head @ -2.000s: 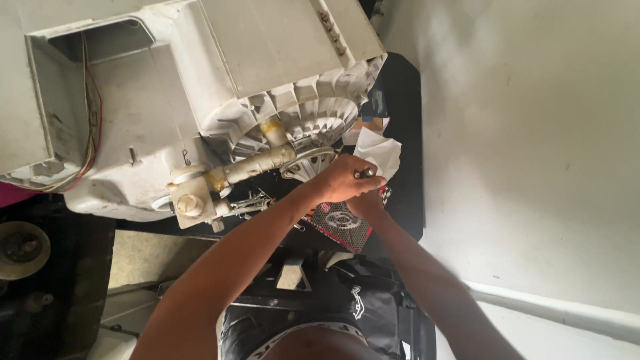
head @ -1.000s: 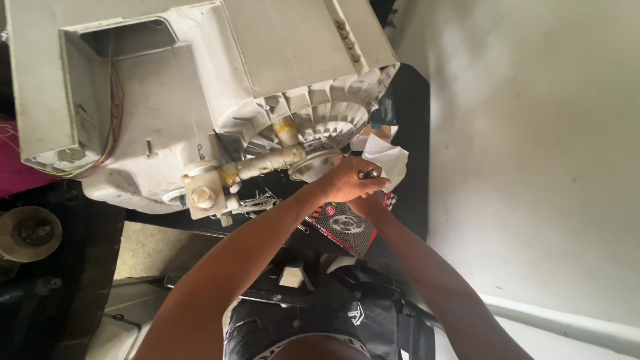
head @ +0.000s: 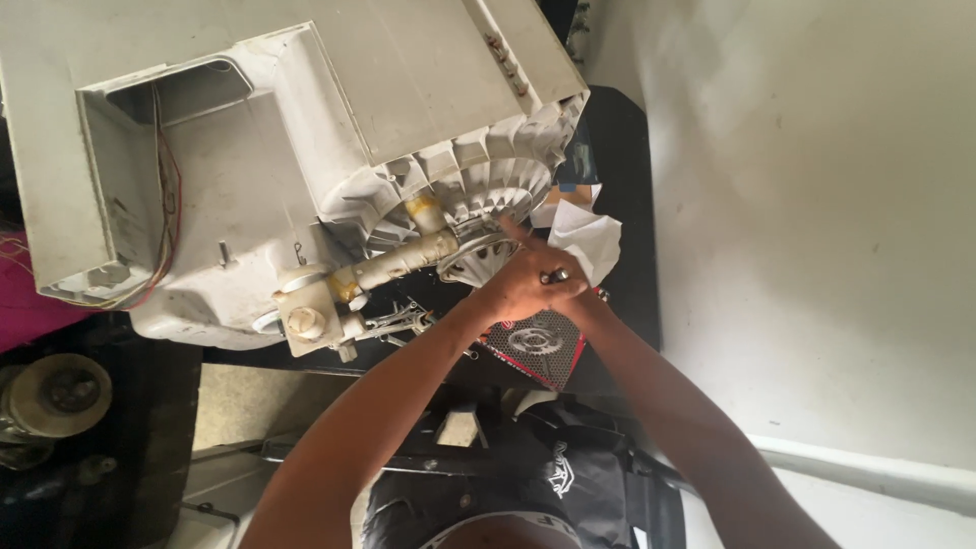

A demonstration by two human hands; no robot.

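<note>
A white plastic washing machine tub base (head: 427, 91) lies tilted, its ribbed round underside facing me. By its right end, my left hand (head: 530, 282) is closed around a short metal tool (head: 555, 276), whose end shows between the fingers; its index finger points toward the ribs. My right hand (head: 576, 301) is beneath and against the left one, mostly hidden, so its grip cannot be seen. Close to both hands is a round metal pulley or wheel (head: 480, 259). A white drain pipe (head: 404, 263) with yellowed glue joins a valve housing (head: 306, 324).
Several wrenches (head: 404, 324) lie on the black table (head: 625, 152) below the pipe. A red and black printed box (head: 534, 347) sits under the hands, with crumpled white paper (head: 587, 236) behind. Loose wires (head: 164, 206) hang at left. A wall (head: 808, 229) borders the right.
The index finger of my left hand now extends toward the ribbed underside. Both hands stay together near the wheel, with the metal tool still in the left hand's grasp.
</note>
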